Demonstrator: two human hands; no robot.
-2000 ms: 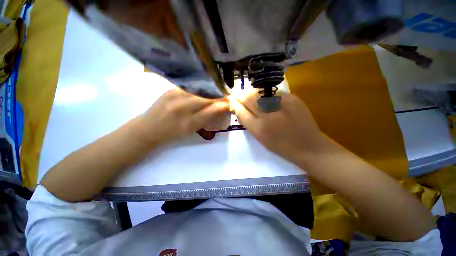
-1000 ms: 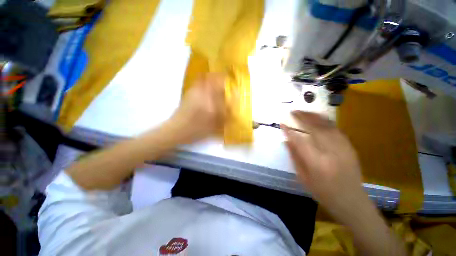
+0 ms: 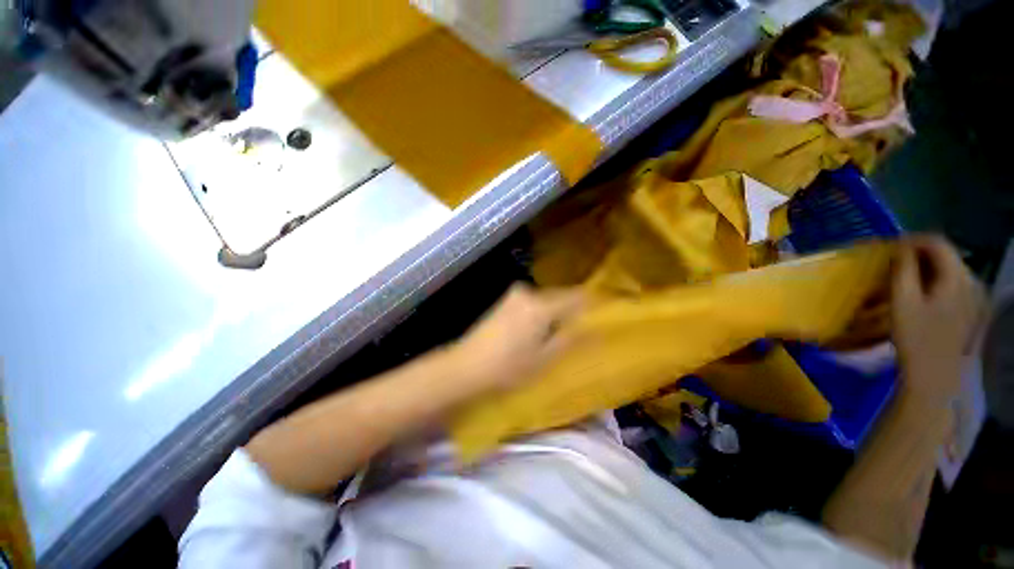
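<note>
A mustard-yellow cloth piece (image 3: 689, 328) is stretched between my two hands, over my lap and the front of the blue bin. My left hand (image 3: 523, 333) grips its left part, with the end hanging down beside my shirt. My right hand (image 3: 934, 289) grips its far right end. Both hands are somewhat blurred. A darker yellow panel (image 3: 428, 100) lies flat on the machine table right of the needle plate (image 3: 267, 183), one corner over the front edge.
The sewing machine head (image 3: 145, 56) is at upper left. Scissors with a yellow-orange loop (image 3: 634, 51) lie at the table's right end. A blue bin (image 3: 851, 217) below the table holds crumpled yellow cloth (image 3: 667, 228); a pink strip (image 3: 817, 106) lies on cloth behind. The ruler-marked table edge (image 3: 334, 300) runs diagonally.
The view has swung right, away from the needle. My hands have left the machine bed and now hold the yellow piece over the bin. My right hand, empty a second ago, has taken one end.
</note>
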